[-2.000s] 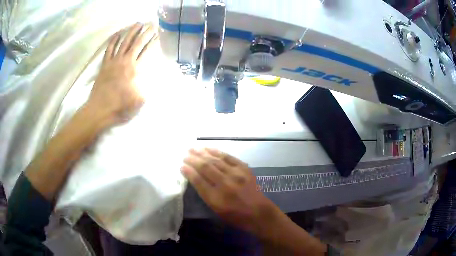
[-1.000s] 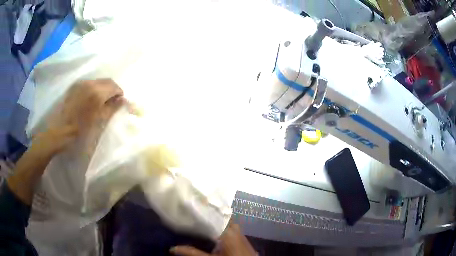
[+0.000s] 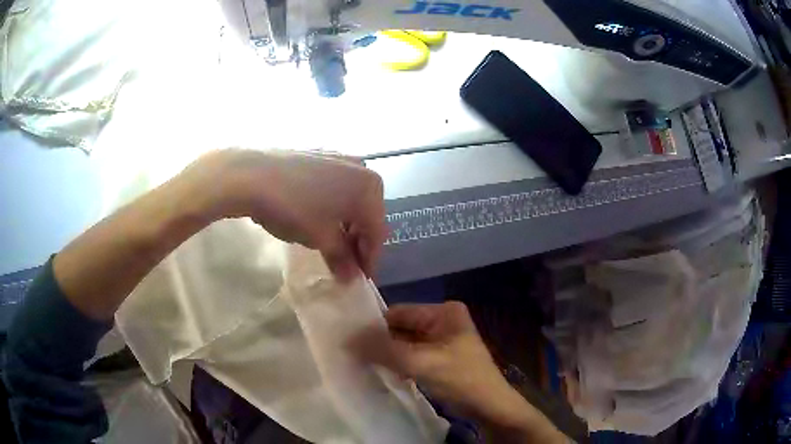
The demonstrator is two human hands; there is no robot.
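Note:
A thin cream fabric panel [image 3: 234, 321] hangs over the table's front edge and across the lap. My left hand [image 3: 303, 204] pinches the panel's border near the measuring scale, fingers pointing down. My right hand [image 3: 434, 342] grips the same border just below and to the right; its fingers are slightly blurred. A narrow folded strip [image 3: 334, 316] runs along the border between and below the hands. The white sewing machine head [image 3: 373, 19] stands behind the hands. A dark cylinder [image 3: 328, 71] hangs from its left end; the needle area is lost in glare.
Yellow-handled snips [image 3: 406, 52] lie behind the cylinder. A black smartphone [image 3: 531, 121] lies right of it, with a small clear case [image 3: 650, 132] farther right. A layered cream bundle [image 3: 646, 338] hangs below the table at right. A crumpled white pile [image 3: 61, 74] lies far left.
The view has turned back to the right. My left hand has moved from the cloth at far left to the front edge, near my right hand. The panel's border is now held between both hands.

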